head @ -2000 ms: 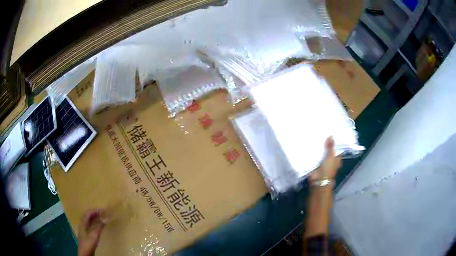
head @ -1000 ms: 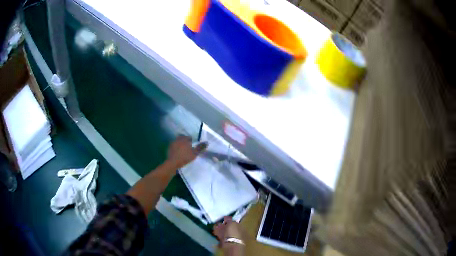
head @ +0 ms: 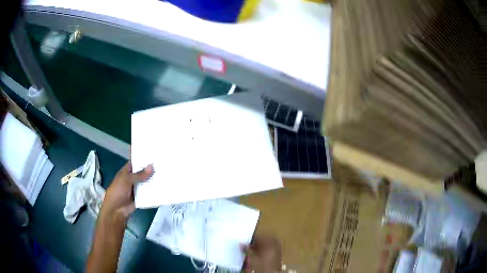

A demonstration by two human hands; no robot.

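Observation:
My left hand (head: 122, 191) grips the lower left edge of a flat white rectangle (head: 205, 152), thumb on top. Small faint marks show on it; I cannot tell whether it is a panel back or a sheet. Below it, partly covered, is a second white rectangle (head: 229, 229) with thin white cord (head: 181, 226) across it. My right hand (head: 264, 253), blurred and cut off by the bottom edge, holds this lower one at its right edge. Dark gridded solar panels (head: 302, 152) lie behind, partly under the shelf.
A white shelf (head: 133, 24) crosses above the green bench (head: 88, 96). A tall cardboard stack (head: 384, 101) stands at upper right. Flattened brown cardboard (head: 299, 218) and clear bags (head: 443, 224) lie at lower right. A white cloth (head: 84, 192) and a stack of white sheets (head: 24, 157) lie left.
The view has moved rightward and down. My left hand has taken hold of a white rectangle, now raised nearer the camera. My right hand remains at the lower edge area.

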